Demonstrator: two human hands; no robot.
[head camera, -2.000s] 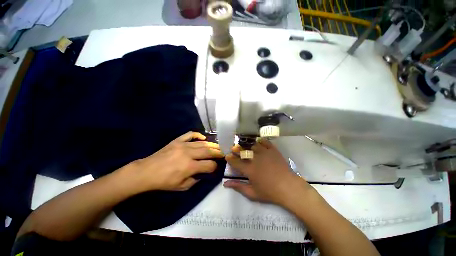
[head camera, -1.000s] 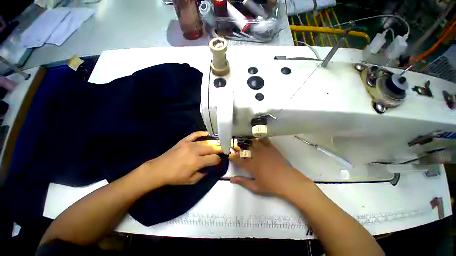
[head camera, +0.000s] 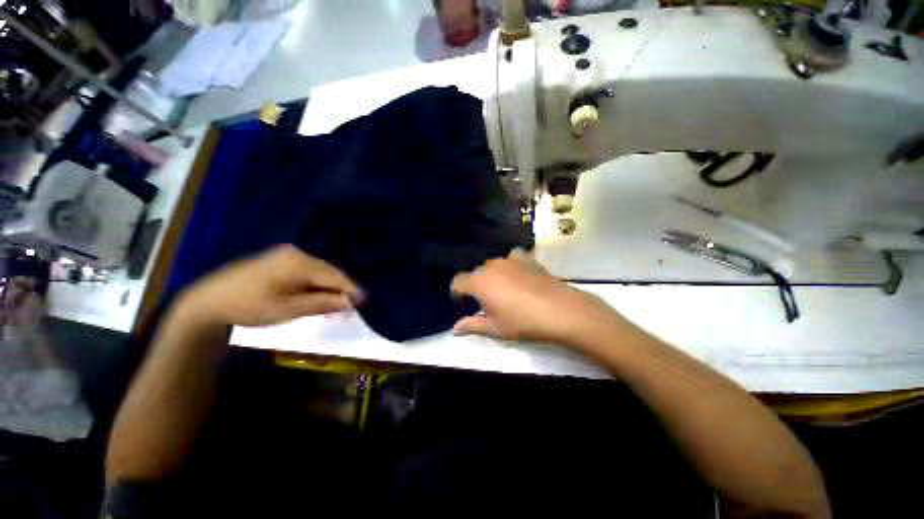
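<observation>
The navy garment piece (head camera: 395, 193) lies on the white table left of the sewing machine (head camera: 699, 91), its right edge beside the presser foot (head camera: 527, 211). My left hand (head camera: 279, 289) is blurred at the cloth's lower left, fingertips pinched together at its edge; whether they grip cloth is hard to tell. My right hand (head camera: 517, 299) is at the cloth's lower right edge, with thumb and forefinger apart and the fingertips touching the cloth.
Thread snips (head camera: 714, 251) with a dark cord, a thin pale tool (head camera: 740, 228) and black-handled scissors (head camera: 729, 167) lie on the machine bed. A blue-lined, wooden-edged trough (head camera: 193, 218) is at left. Another machine (head camera: 81, 213) stands beyond it. White papers (head camera: 223, 56) lie behind.
Both hands have left the needle area and come toward the front edge of the cloth, my left hand further left. The view has shifted; the snips and scissors now show.
</observation>
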